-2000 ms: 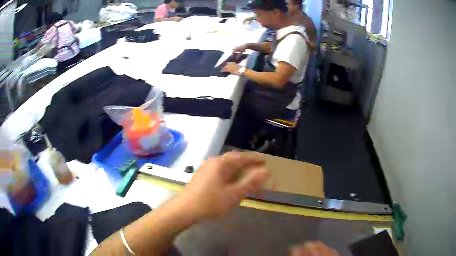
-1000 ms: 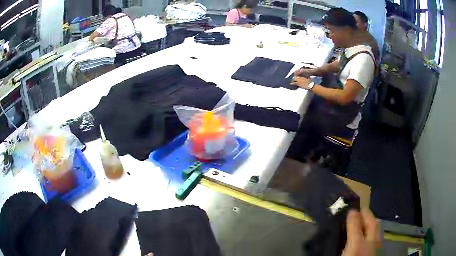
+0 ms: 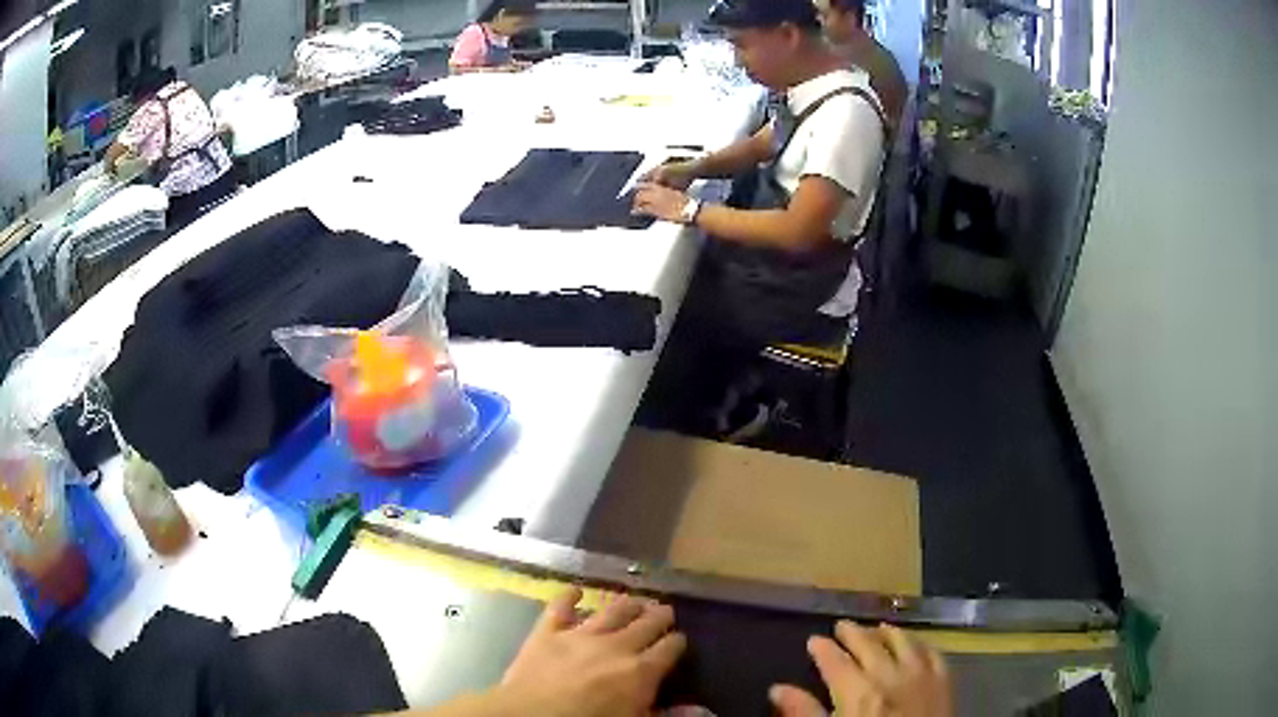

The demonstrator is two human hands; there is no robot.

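A black fabric piece (image 3: 736,653) lies on the silver machine bed (image 3: 446,612), its far edge at the long metal bar (image 3: 673,581). A yellow strip (image 3: 484,572) runs along the bar and is covered by the fabric in the middle. My left hand (image 3: 596,656) lies palm down at the piece's left side, fingers towards the bar. My right hand (image 3: 872,675) lies palm down at its right side, fingers bent. The lower parts of both hands are cut off by the bottom edge.
Green brackets (image 3: 327,544) sit at the bar's ends. Blue tray (image 3: 470,455) holds a bagged red-orange pot (image 3: 393,406). A squeeze bottle (image 3: 154,504), black fabric pile (image 3: 238,336) and black pieces (image 3: 252,661) lie left. A brown board (image 3: 785,518) is beyond the bar. A seated person (image 3: 827,154) works beyond.
A second ago one hand held dark fabric raised over the bar's right part. Now both hands rest on a flat black piece at the bar. The camera view has shifted.
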